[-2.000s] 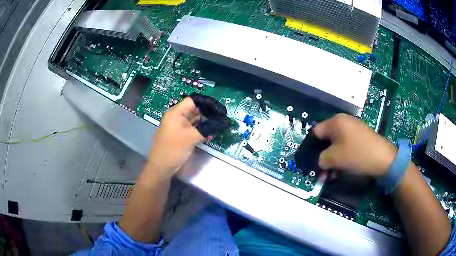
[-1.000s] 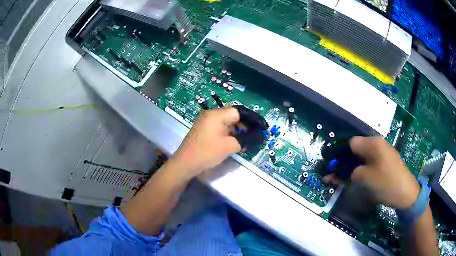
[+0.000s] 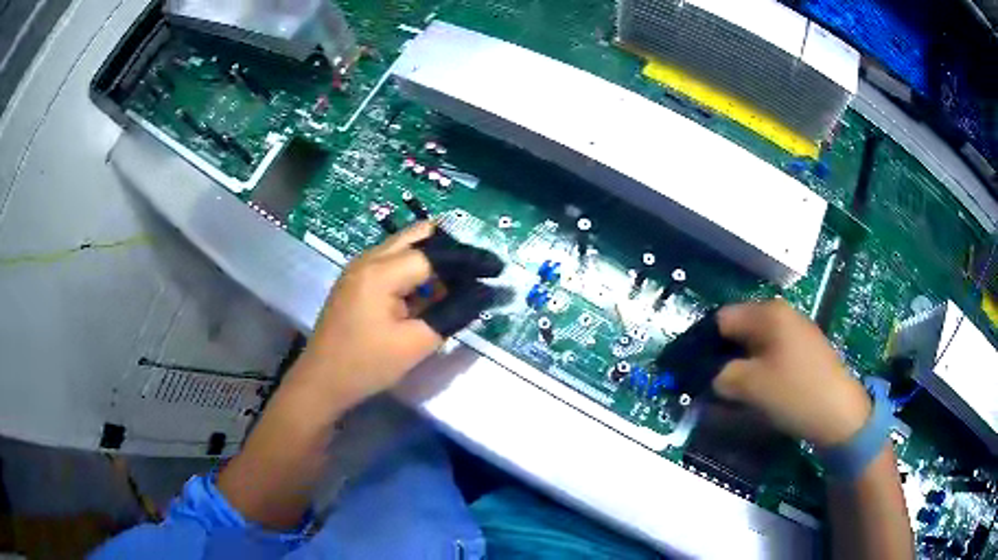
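Note:
A green circuit board (image 3: 361,164) lies in front of me, with a long silver heatsink (image 3: 613,137) across it. Blue components stand on the board near its middle (image 3: 543,282) and by my right fingertips (image 3: 652,381). My left hand (image 3: 378,312), black covers on its fingertips, is over the near edge; thumb and forefinger are apart and a bit of blue shows among the curled fingers. My right hand (image 3: 782,372), also with black fingertip covers, has its blurred fingertips low beside the blue components. Whether they pinch a part is hidden.
A finned heatsink (image 3: 744,60) with a yellow strip (image 3: 728,107) stands at the back. A silver conveyor rail (image 3: 514,438) runs along the near edge. Another board with a heatsink (image 3: 963,366) is at right. White machine housing (image 3: 66,317) is at left.
The view has shifted, moving the board left and up in the picture. My left thumb and forefinger have spread. The blue part seen in my right fingers a second ago no longer shows there.

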